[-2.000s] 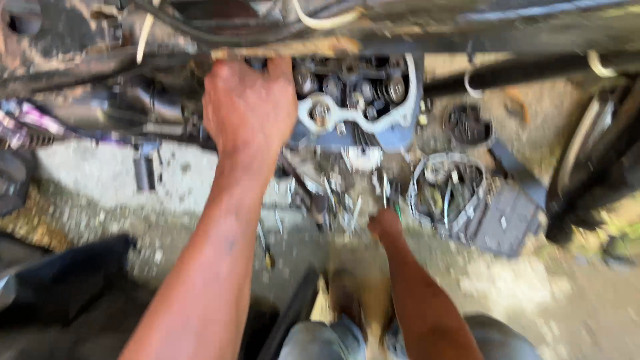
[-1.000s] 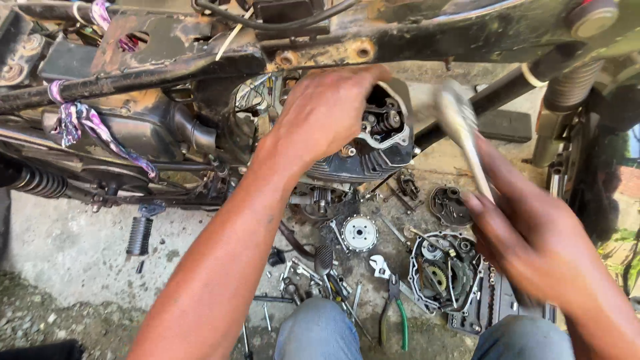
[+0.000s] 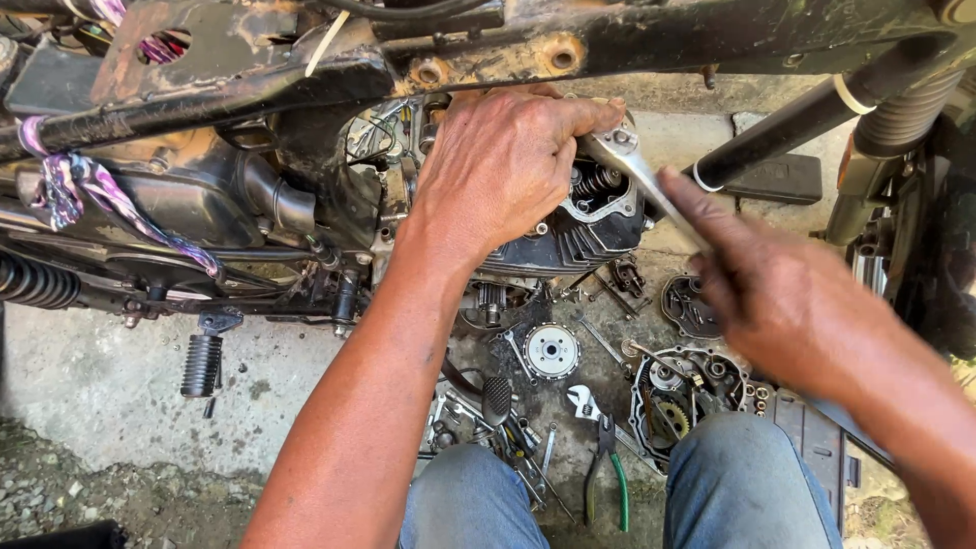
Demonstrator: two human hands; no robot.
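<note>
The finned cylinder head (image 3: 564,248) of a motorcycle engine lies open below the frame tube, with a valve spring (image 3: 598,181) showing. My left hand (image 3: 507,156) rests over its upper left side, its index finger stretched across to the head of a ratchet wrench (image 3: 648,179). What the rest of that hand's fingers touch is hidden. From the right, my right hand (image 3: 778,290) grips the wrench's metal handle, slightly blurred. The wrench slants from the upper edge of the cylinder head down to the right; what its socket sits on cannot be seen.
On the ground lie a round clutch part (image 3: 551,351), an adjustable wrench (image 3: 584,402), green-handled pliers (image 3: 619,488), an engine side cover (image 3: 679,404) and several spanners. The motorcycle frame tube (image 3: 648,46) crosses above my hands. A rubber footrest (image 3: 202,366) juts out at left. My knees are close below.
A second ago the wrench stood more upright, apart from my left hand; now its head is under my left fingertip. Two seconds ago my right hand was low, near the parts on the ground.
</note>
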